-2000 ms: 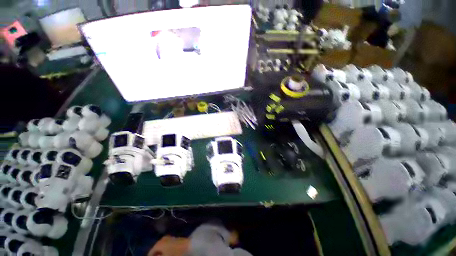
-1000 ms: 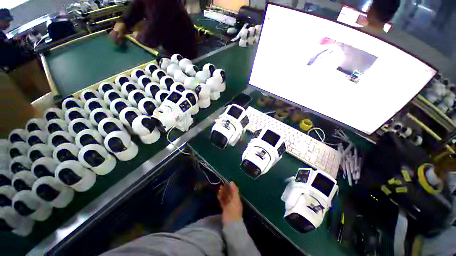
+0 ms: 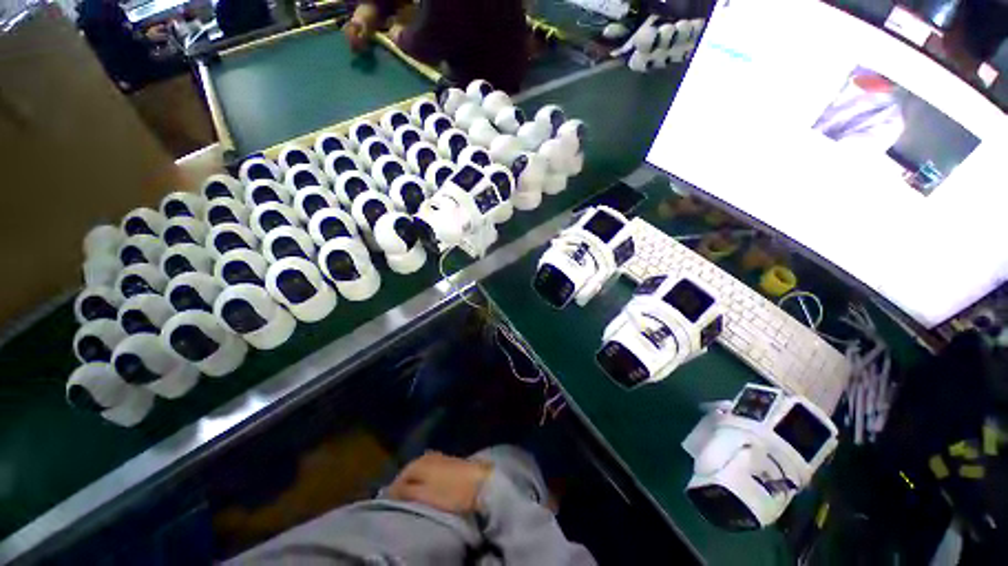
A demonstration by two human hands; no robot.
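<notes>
Three white dual-lens security cameras stand in front of the keyboard: the left one (image 3: 579, 260), the middle one (image 3: 660, 329) and the right one (image 3: 763, 459). A fourth camera unit (image 3: 466, 208) stands at the ball-head rows, with a thin lead (image 3: 450, 269) by its base. My right hand (image 3: 440, 483) is low at the bottom centre, fingers towards the left, beside my grey sleeves and away from the cameras. It is small and blurred, and its grip is unclear. My left hand is not visible; only its sleeve shows.
Rows of white ball heads (image 3: 256, 313) cover the left line table, which has a metal edge (image 3: 276, 396). The white keyboard (image 3: 735, 310) lies below the large monitor (image 3: 763, 144). A phone (image 3: 611, 199), yellow tape roll (image 3: 777, 280) and thin sticks (image 3: 868, 381) lie nearby. Another person's hand (image 3: 360, 30) is at the back.
The view has swung left since two seconds ago, then shifted so the bench things sit further right and lower. My right hand now lies flatter, pointing left. The cameras stay in place.
</notes>
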